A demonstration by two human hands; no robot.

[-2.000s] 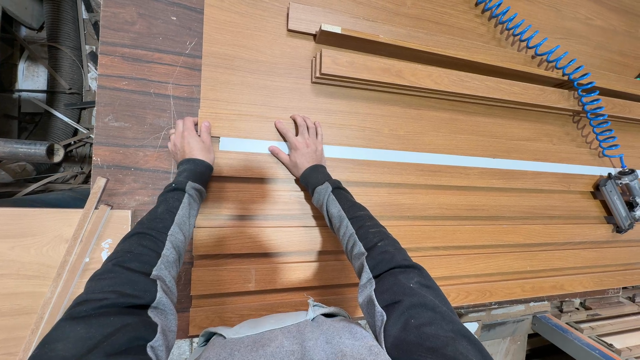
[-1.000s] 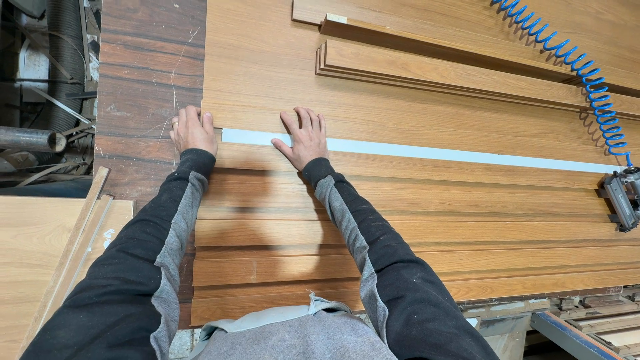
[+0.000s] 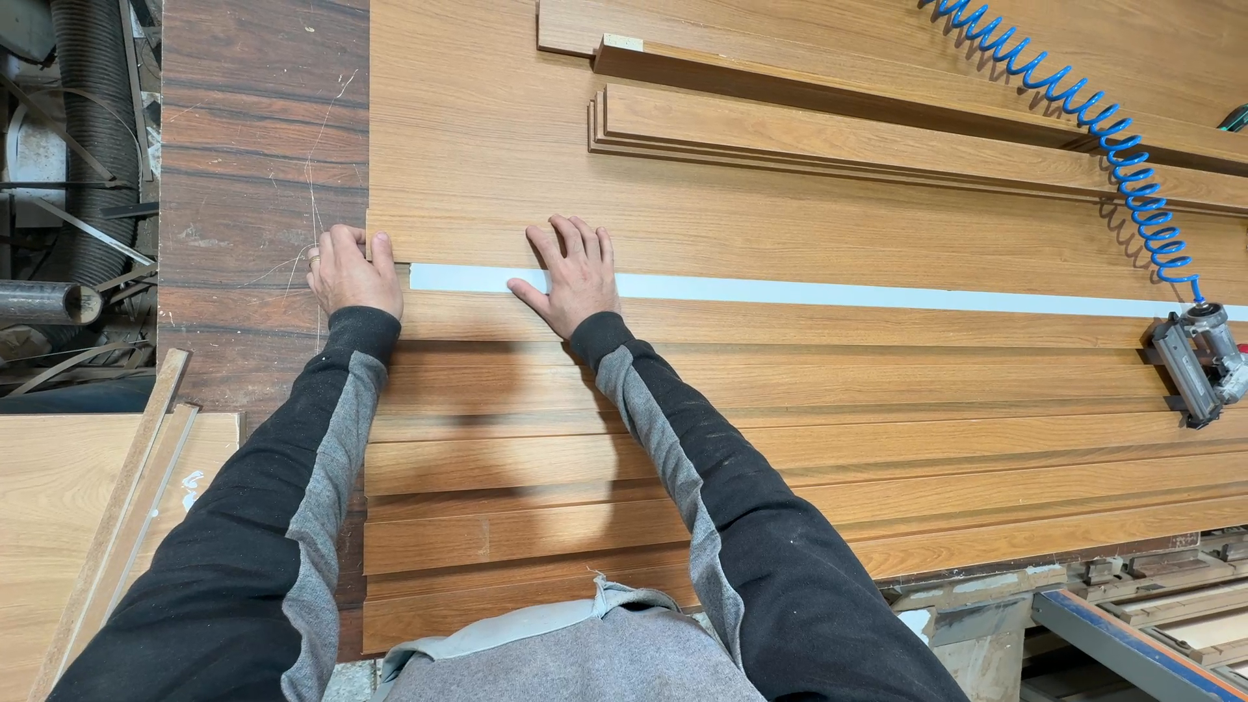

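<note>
A long white strip (image 3: pixel 838 293) runs across a wood-grain panel (image 3: pixel 468 127), along the upper edge of the nearest raised slat (image 3: pixel 468 317). My left hand (image 3: pixel 356 271) is at the panel's left edge, its fingers bent around the slat's end; whether it grips the slat cannot be told. Spread flat, my right hand (image 3: pixel 573 273) rests across the strip, fingertips on the panel beyond it. Several more wood-grain slats (image 3: pixel 507 463) lie parallel, nearer my body. A pneumatic nailer (image 3: pixel 1199 361) lies on the slats at the right, joined to a blue coiled air hose (image 3: pixel 1121 146).
Loose wood-grain boards (image 3: pixel 829 132) are stacked on the panel's far side. A dark, scratched wood-grain surface (image 3: pixel 253 195) extends past the panel's left edge. At lower left is a light board (image 3: pixel 58 497) with narrow strips on it. A corrugated hose (image 3: pixel 97 146) stands at upper left.
</note>
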